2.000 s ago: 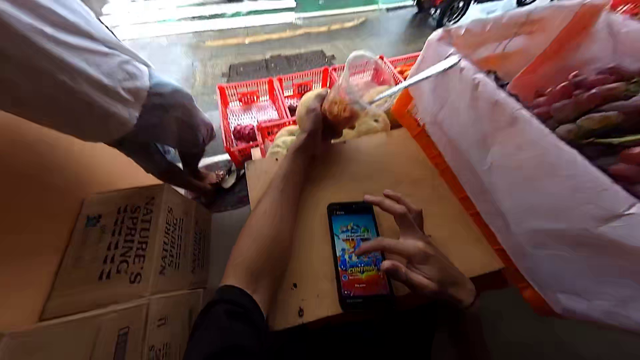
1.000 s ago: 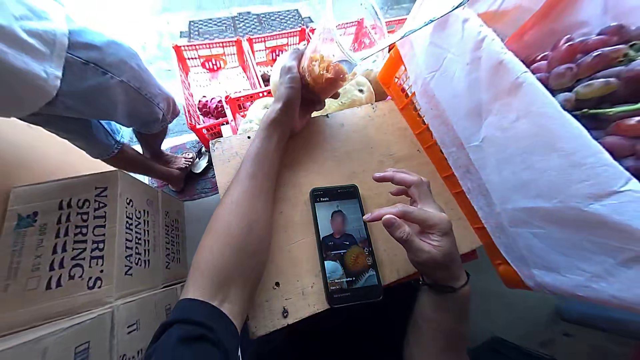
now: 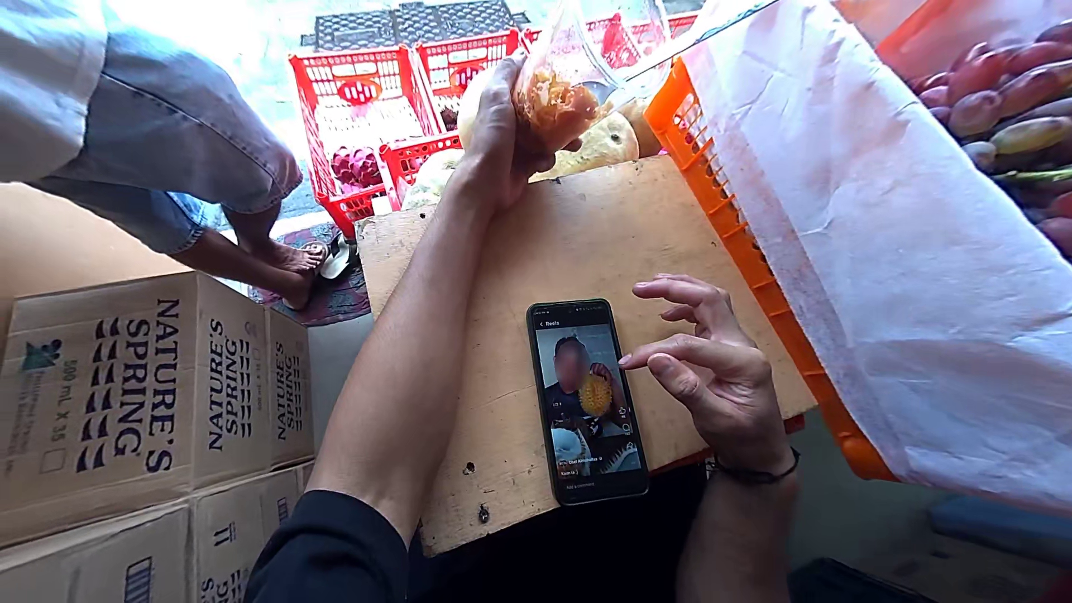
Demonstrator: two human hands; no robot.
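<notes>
My left hand [image 3: 502, 138] is at the far end of a wooden board [image 3: 586, 243], closed around a clear plastic bag [image 3: 557, 100] with orange-brown food inside. Pale round fruits [image 3: 599, 149] lie just beyond the board, partly behind that hand. A black smartphone [image 3: 589, 402] rests face up on the near part of the board, its lit screen showing a video of a person with a spiky yellow fruit. My right hand [image 3: 712, 368] hovers at the phone's right edge, index fingertip close to the screen, fingers apart and holding nothing. A dark band circles the right wrist.
At right stands an orange plastic crate [image 3: 737, 243] lined with white paper, near red grapes [image 3: 997, 92]. Red plastic crates [image 3: 360, 109] are beyond the board. Cardboard boxes [image 3: 100, 394] are stacked at left. A person in denim shorts [image 3: 167, 126] stands behind them.
The phone's screen has gone from a colourful graphic to a video of a person. My left hand keeps hold of the bag, and my right hand stays beside the phone. The view has shifted somewhat.
</notes>
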